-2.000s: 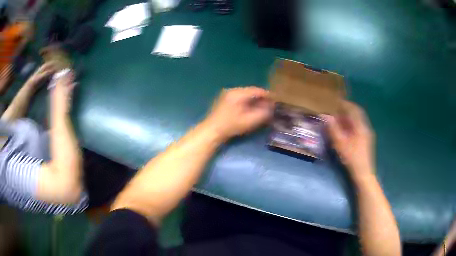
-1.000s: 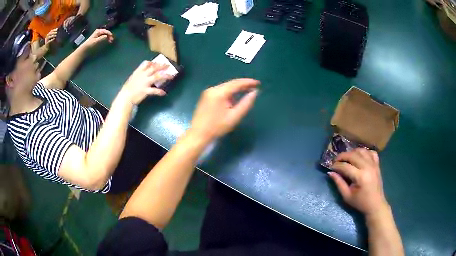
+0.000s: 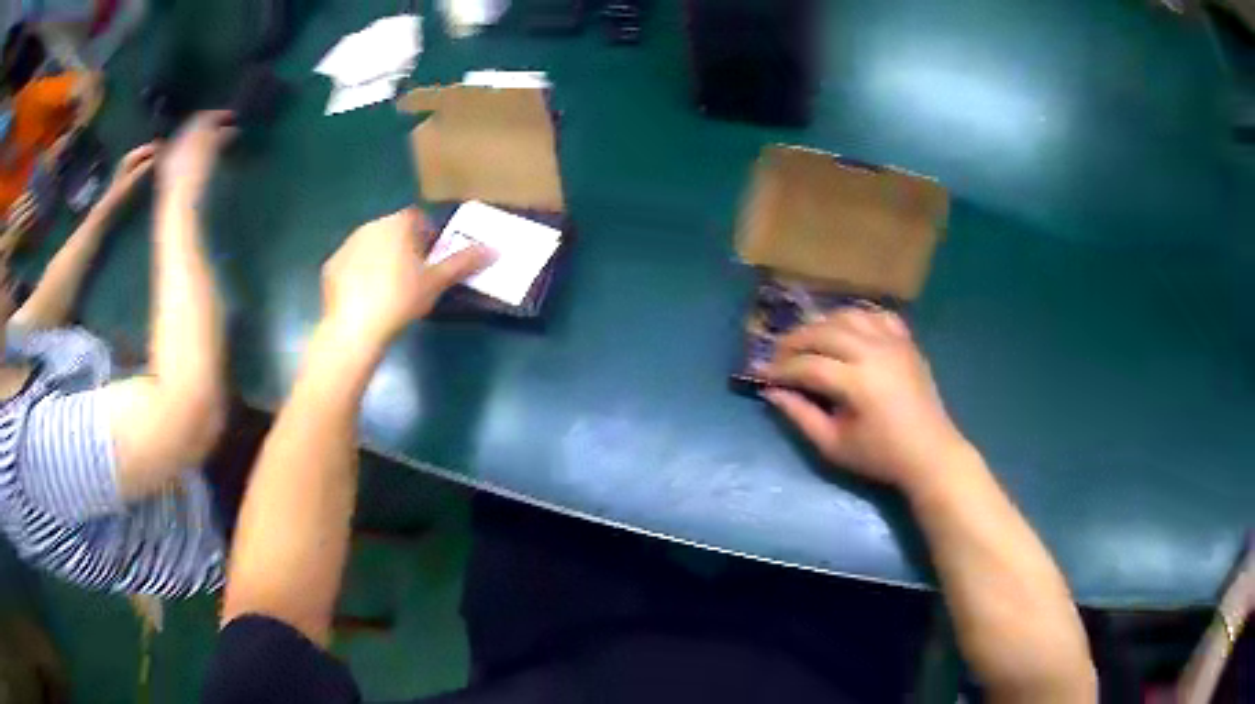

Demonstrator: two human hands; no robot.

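An open retail box with a raised brown lid stands on the green table, with shiny bagged accessories inside. My right hand lies over its front right part; what the fingers touch is partly hidden. A second open retail box stands to the left, with a white leaflet lying tilted on top of its tray. My left hand is at this box's left side, fingers around the box edge and thumb on the leaflet.
A tall black stack stands at the back. White papers lie at the back left, and small black pieces lie at the top edge. A person in a striped shirt sits at the left. Another forearm shows at the lower right.
My left hand has gone from empty air to the second box, which now stands nearer, before me. The neighbour's hand has left that box. My right hand stays at the first box.
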